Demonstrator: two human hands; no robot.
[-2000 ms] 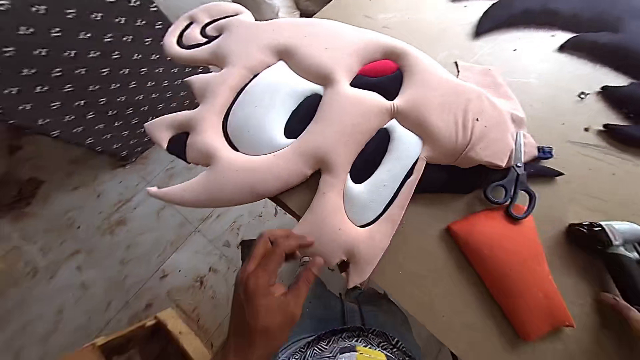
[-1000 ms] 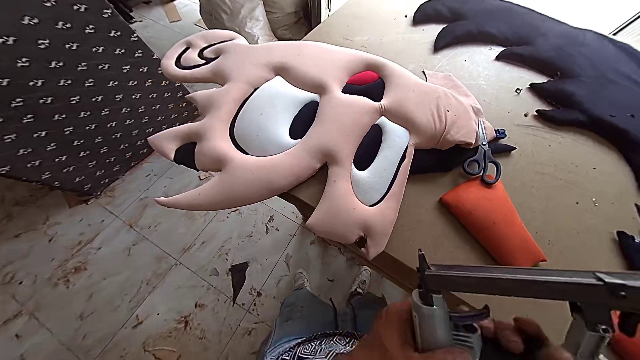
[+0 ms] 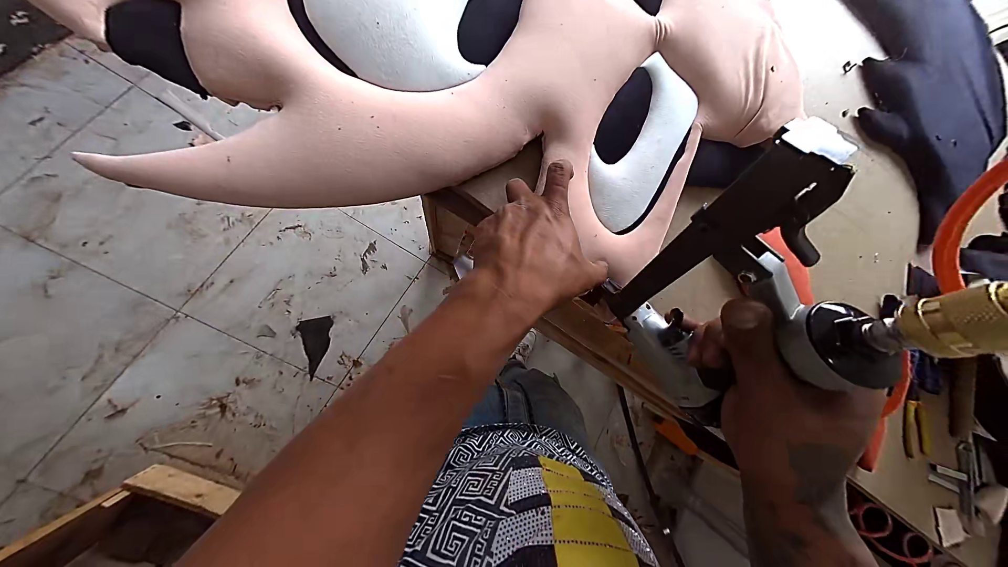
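A padded, fabric-covered cartoon face cutout (image 3: 378, 153), pink with white and black eyes, lies on the table and juts past its edge. My left hand (image 3: 535, 244) rests on its lower part, fingers spread, between the long pointed piece and the smaller eye. In my right hand (image 3: 756, 354) is a pneumatic staple gun (image 3: 732, 213) with a brass air fitting (image 3: 953, 321) at its rear. The gun's nose is at the lower edge of the cutout, close to my left thumb; whether it touches is hard to tell. An orange padded piece (image 3: 790, 264) shows partly behind the gun.
Dark padded fabric (image 3: 937, 102) lies at the upper right of the table (image 3: 850, 228). An orange hose (image 3: 949, 236) curves at the right, above yellow-handled pliers (image 3: 913, 425). A wooden crate (image 3: 181, 488) stands at the lower left on the tiled floor (image 3: 205, 339), where a dark scrap (image 3: 315, 342) lies.
The staple gun has moved from the right to the cutout's lower edge, in my right hand. My left hand, out of view one second ago, is now on the cutout. The view has moved closer.
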